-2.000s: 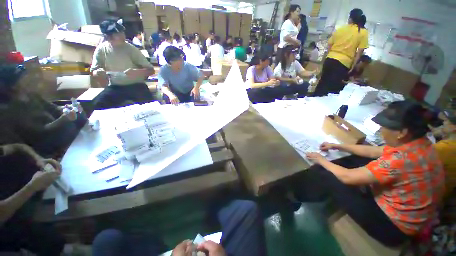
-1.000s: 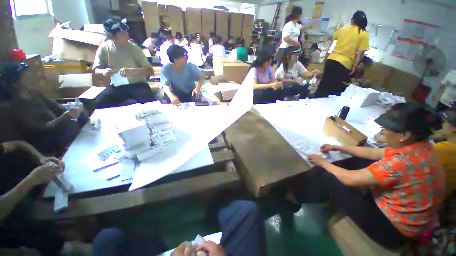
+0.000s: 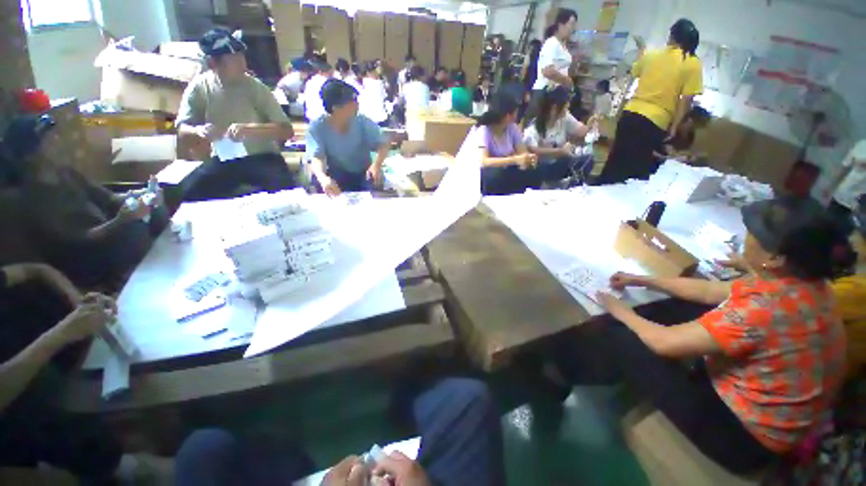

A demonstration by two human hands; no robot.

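My left hand [image 3: 348, 472] and my right hand [image 3: 399, 469] are together at the bottom edge, low between my knees, partly cut off by the frame. Their fingertips pinch a small white piece [image 3: 375, 454], too small and blurred to name. A white sheet [image 3: 410, 448] with small dark marks lies under and beside the hands in my lap. Most of it is hidden by the hands and cut off by the edge.
A white-covered table [image 3: 370, 308] bears stacked small cartons [image 3: 285, 249]; its cover sheet [image 3: 442, 204] has a lifted corner. A brown box [image 3: 503, 285] stands beside it. At right, a person in an orange checked shirt works by an open box [image 3: 655, 249]. Others sit around.
My hands stay in the same place, with small finger movements. A person's hand now reaches over the right table behind the orange-shirted worker, whose head has shifted right.
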